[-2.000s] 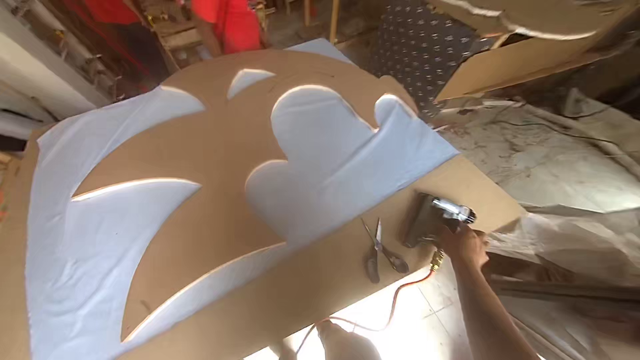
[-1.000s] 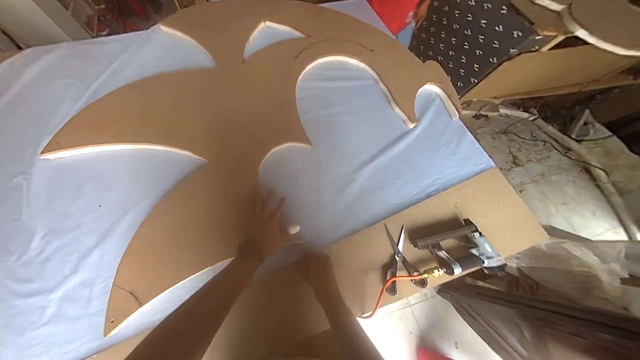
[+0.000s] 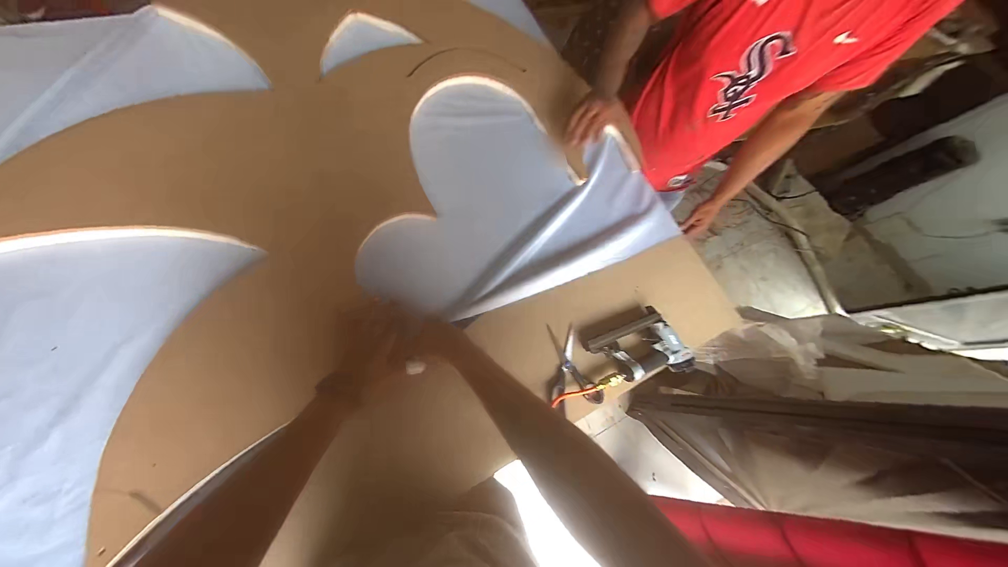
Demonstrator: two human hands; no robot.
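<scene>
A large brown cut-out board lies over light blue fabric on a brown sheet. Both my hands are blurred at the fabric's lower edge by the cut-out's rim: my left hand on the left, my right hand close beside it. Whether their fingers pinch the fabric is unclear. To the right of my hands lie scissors, blades apart, and a pneumatic stapler with a brass fitting and orange hose. The fabric has folds running up to the right from my hands.
A person in a red shirt stands at the far right corner, one hand on the cut-out and the other at the sheet's edge. Plastic-wrapped material lies at the lower right, beside the tiled floor.
Two seconds ago my right hand held the stapler; it was let go, and both hands came to the fabric edge. The person in red has come to the far right corner. The view is nearer.
</scene>
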